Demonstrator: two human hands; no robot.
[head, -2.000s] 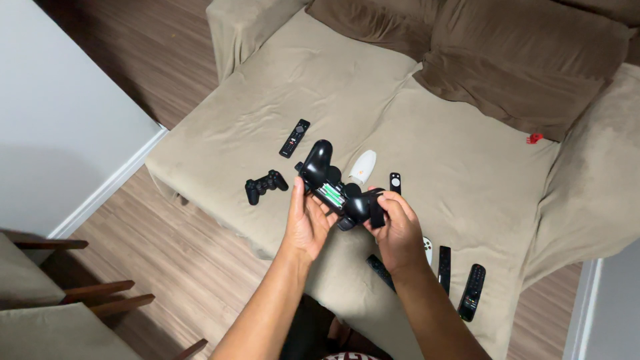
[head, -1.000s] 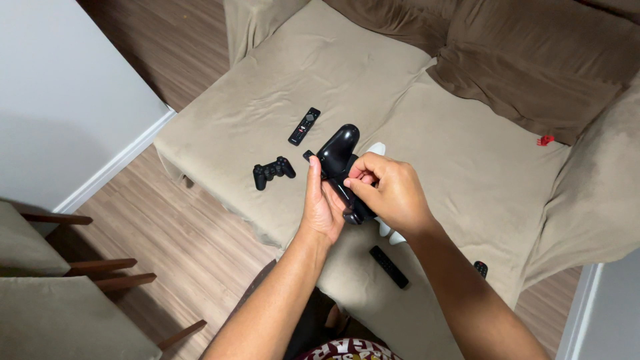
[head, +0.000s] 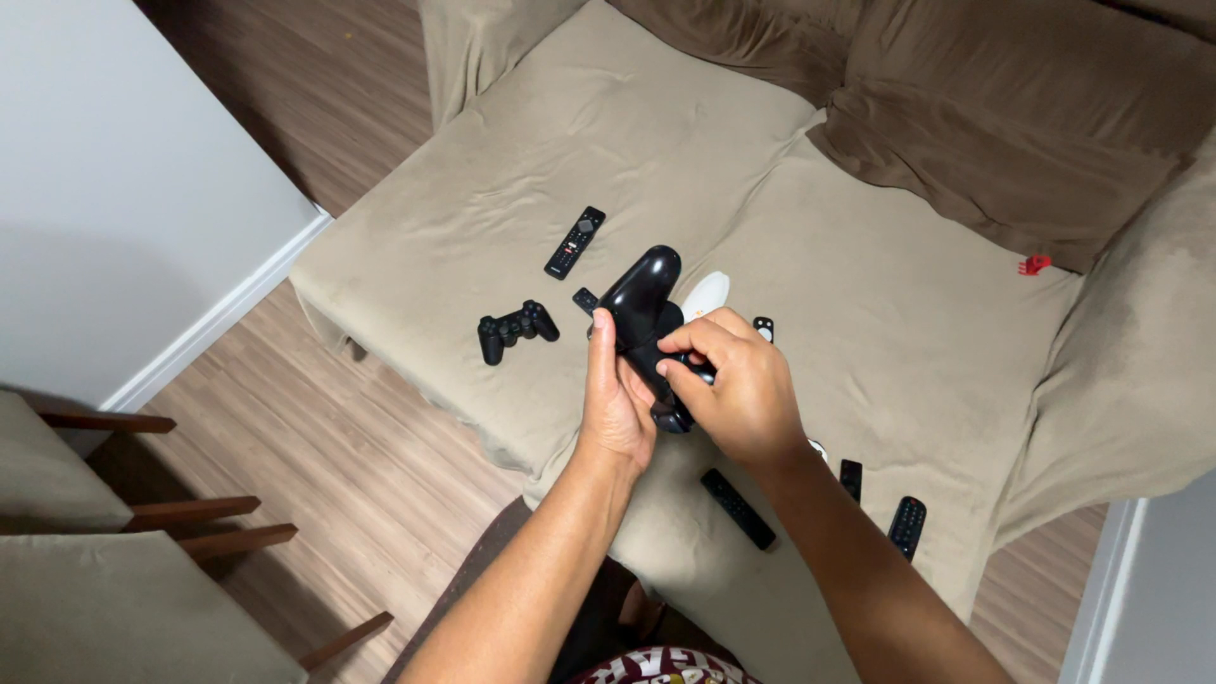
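A glossy black game controller (head: pixel 638 294) is held over the sofa, its back side facing up. My left hand (head: pixel 616 399) grips it from the left and below, the thumb along its side. The thumb and fingertips of my right hand (head: pixel 736 385) press on the middle of its back and hide part of it. Beneath and around lie a smaller black gamepad (head: pixel 518 329), a black remote control (head: pixel 575 243) and a white object (head: pixel 707 295), partly behind the held controller. Another black remote (head: pixel 738 509) lies below my hands.
More black remotes (head: pixel 907 527) lie near my right forearm on the beige sofa cover (head: pixel 912 380). A small red object (head: pixel 1035 265) rests by the brown cushion (head: pixel 997 133). Chairs with wooden legs (head: pixel 195 513) stand at the lower left, a wall (head: pixel 142 190) at the left.
Two seconds ago the controller's battery bay with green-and-white batteries was visible; now its back looks dark and covered where it shows. My right hand has moved from the controller's right grip to its middle.
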